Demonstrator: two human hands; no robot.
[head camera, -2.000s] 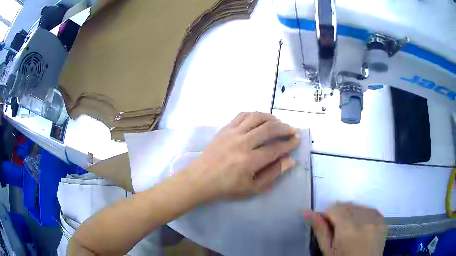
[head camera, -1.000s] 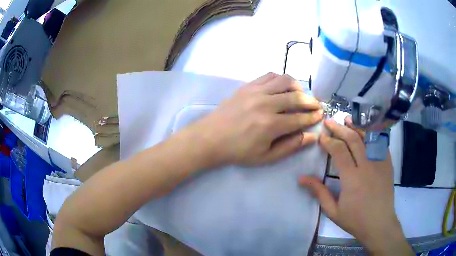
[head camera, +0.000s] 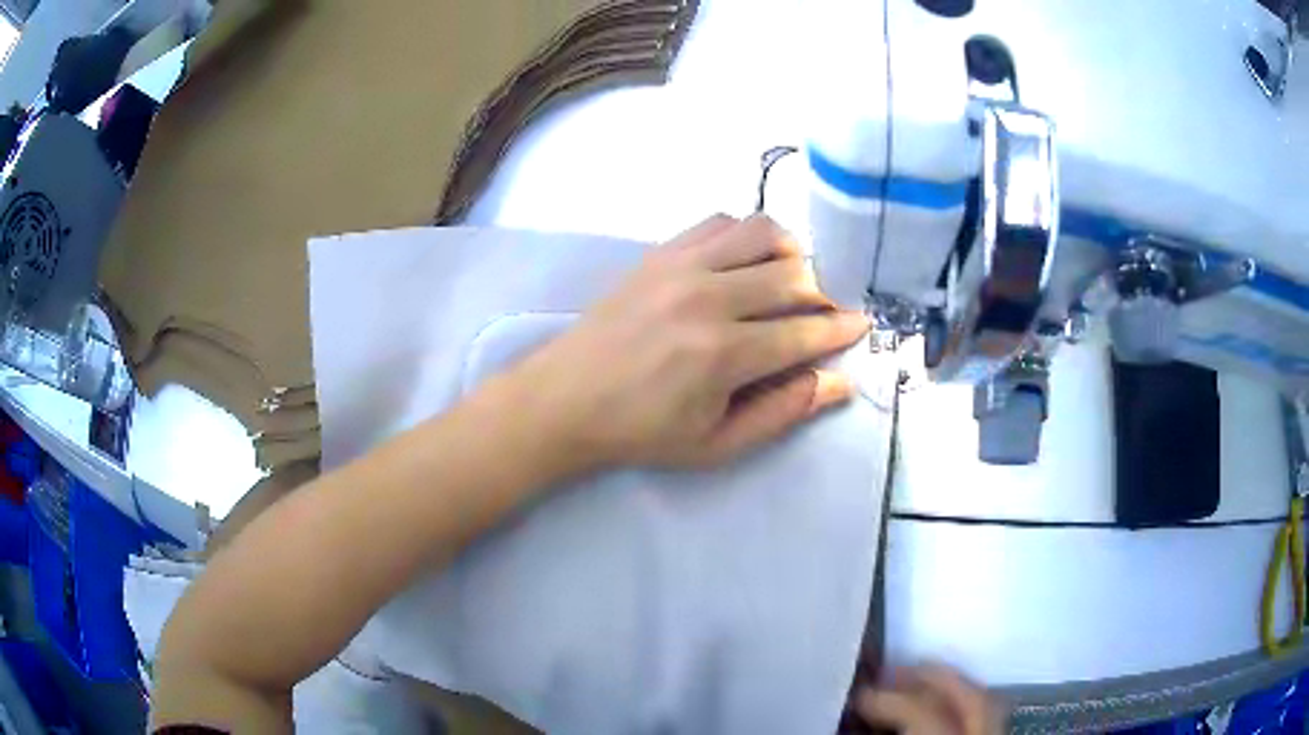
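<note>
A panel, white side up (head camera: 646, 574), lies on the machine table with its right edge running down from the presser foot (head camera: 887, 342). A thin dark line of another layer shows along that edge. My left hand (head camera: 704, 345) lies flat on the panel, fingers apart, fingertips just left of the foot. My right hand (head camera: 933, 704) is blurred and cut off by the bottom edge of the picture, beside the panel's lower right edge; its grip is unclear. The needle tip is too small to make out.
The white sewing machine head (head camera: 1120, 129) and its chrome guard (head camera: 1012, 230) stand at the upper right. Stacked brown panels (head camera: 330, 158) lie at the upper left. A black flat rectangle (head camera: 1167, 445) and a yellow-handled tool (head camera: 1278, 589) lie right. Blue bins (head camera: 94, 574) stand lower left.
Since two seconds ago, the panel and my left hand have moved up to the foot. My right hand came up beside the foot, then moved back down to the bottom edge.
</note>
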